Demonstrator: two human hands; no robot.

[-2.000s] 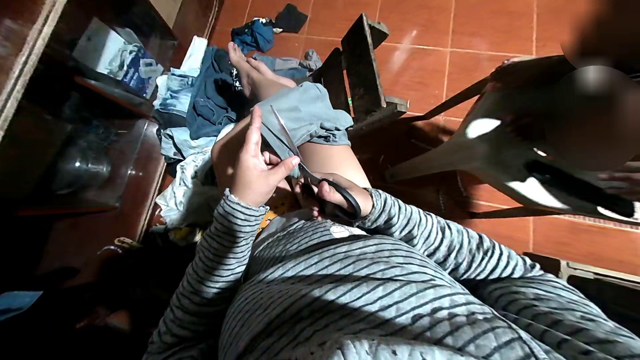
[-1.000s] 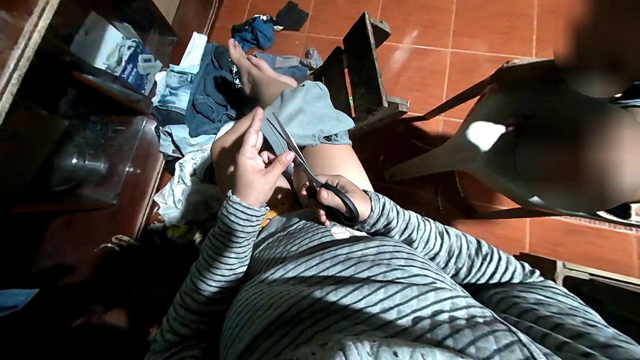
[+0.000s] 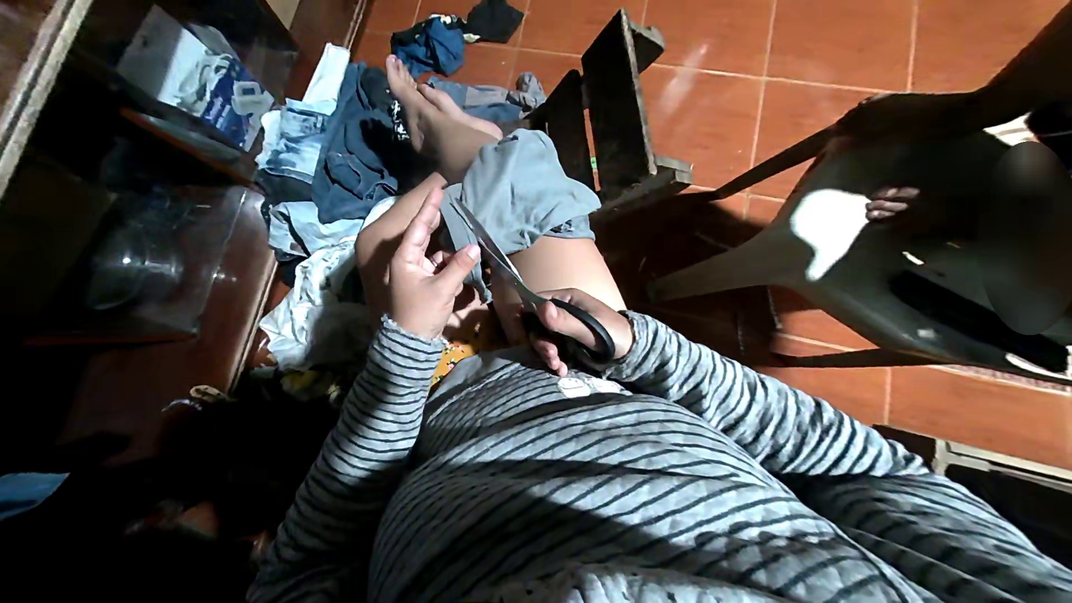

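My right hand [image 3: 590, 327] holds a pair of scissors [image 3: 528, 293] by the black handles. The metal blades point up and to the left, over a grey cloth [image 3: 523, 188] that lies across my legs. My left hand [image 3: 427, 280] is raised beside the blades, its thumb near them and its fingers pointing up. A strip of the grey cloth hangs just behind the left thumb; whether the hand pinches it I cannot tell. Between the blades and the cloth, contact cannot be made out clearly.
Clothes [image 3: 352, 151] lie heaped beside my feet. A wooden stool [image 3: 620, 109] stands beyond my knee. At the right is a plastic chair [image 3: 796, 243], with part of a person's hand [image 3: 892, 203] over it. A dark cabinet [image 3: 226, 276] with shelves stands at the left.
At the right, fingers now show over the chair. My own hands, the scissors and the grey cloth have hardly moved.
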